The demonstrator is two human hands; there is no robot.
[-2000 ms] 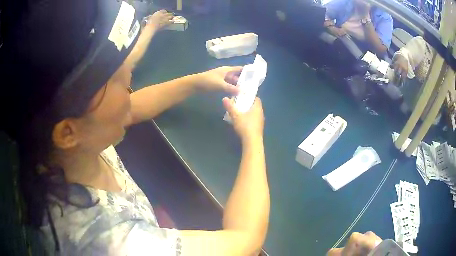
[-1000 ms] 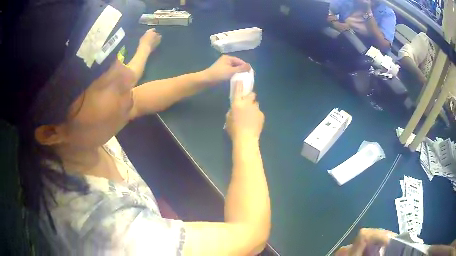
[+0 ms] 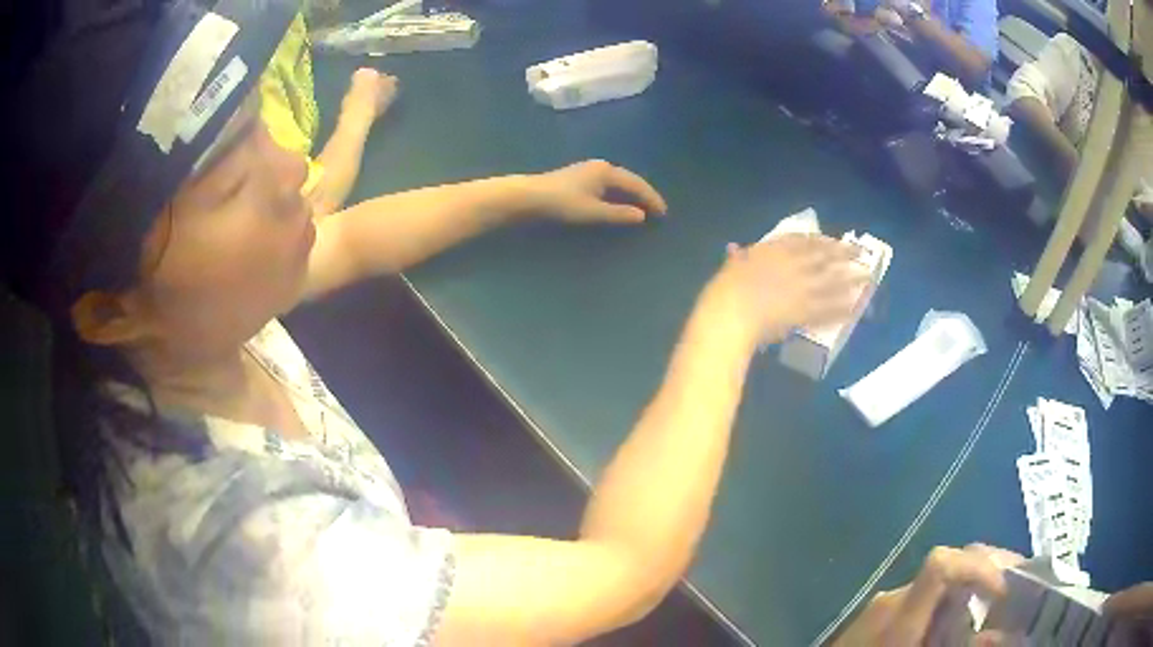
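My left hand (image 3: 942,592) is at the bottom right, cut off by the lower edge, with its fingers closed on a white carton (image 3: 1056,613) with dark printed lines. My right hand (image 3: 1129,617) shows only in part in the corner, dim and blurred, at the carton's other end. The carton's lower part is out of the picture. A small stack of leaflets (image 3: 1057,493) lies just beyond my hands. A bagged white item (image 3: 913,369) lies on the green table to the left of it.
A seated neighbour fills the left, one hand (image 3: 809,284) over a carton (image 3: 819,351) and a white item. Another white package (image 3: 592,73) and cartons (image 3: 430,32) lie farther back. Two pale posts (image 3: 1090,190) stand at right beside fanned leaflets (image 3: 1119,348). People sit opposite.
The neighbour's nearer hand has moved right, over the carton, and the other hand is now empty. My hands and carton show more fully at the bottom right. The view has shifted slightly.
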